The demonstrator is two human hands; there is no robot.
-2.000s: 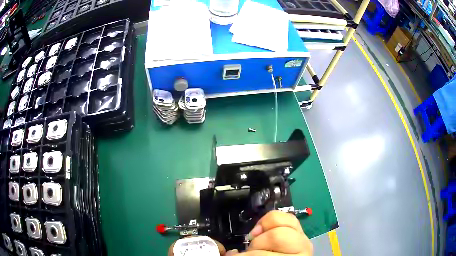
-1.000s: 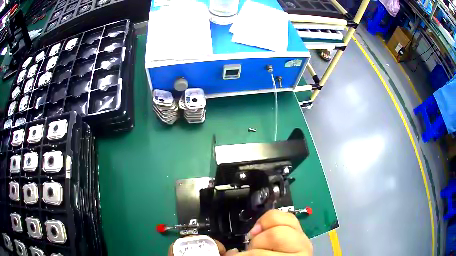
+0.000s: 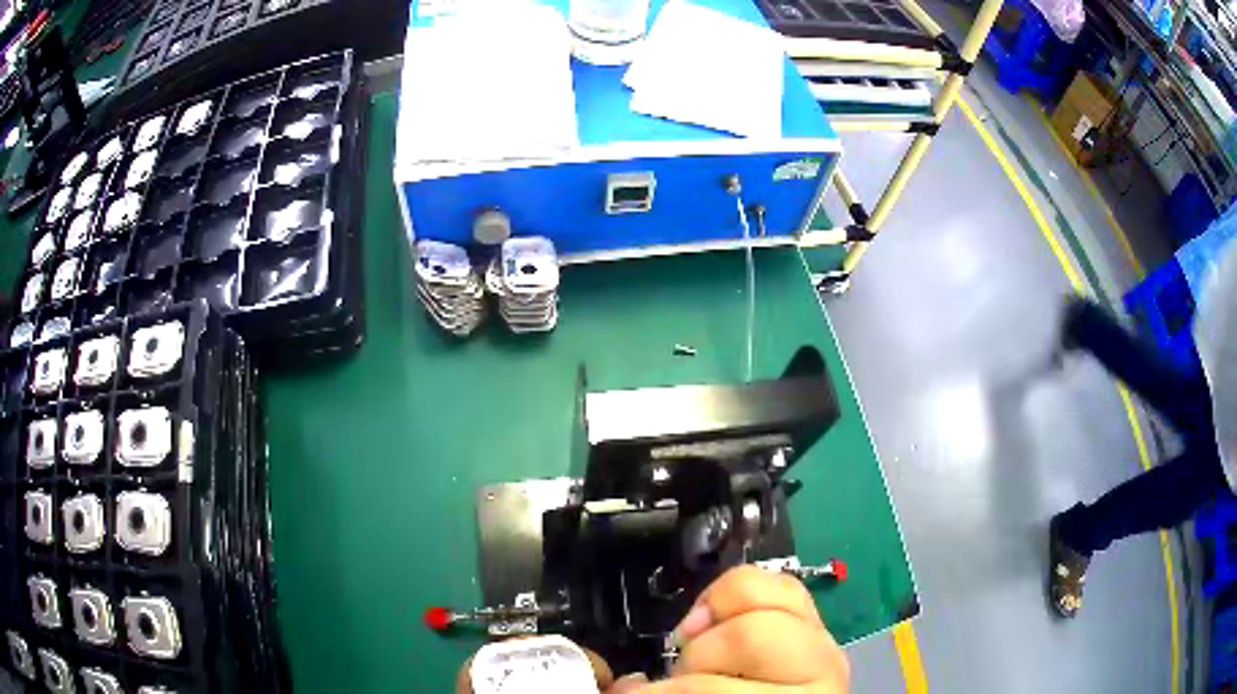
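Observation:
The black clamping fixture [image 3: 712, 420] stands at the front of the green bench. My right hand [image 3: 762, 637] has its fingers curled at the front of the fixture, cut off by the bottom edge; it hides what it grips, and no lever handle shows. My left hand [image 3: 471, 672] shows only as fingertips at the bottom edge, around a silver-white housing [image 3: 532, 667] left of my right hand. Red-tipped side clamps lie left [image 3: 438, 620] and right [image 3: 837, 572] of the fixture.
Black trays [image 3: 186, 468] with housings stand at left. A blue box [image 3: 543, 206] stands at the back, two housing piles [image 3: 526, 292] before it. A thin hose [image 3: 752, 305] runs to the fixture. A small metal piece [image 3: 685, 351] lies on the mat. A person [image 3: 1153, 407] walks in the right aisle.
A person has come into view in the aisle at the right. My hands, the housing and the fixture have not visibly moved.

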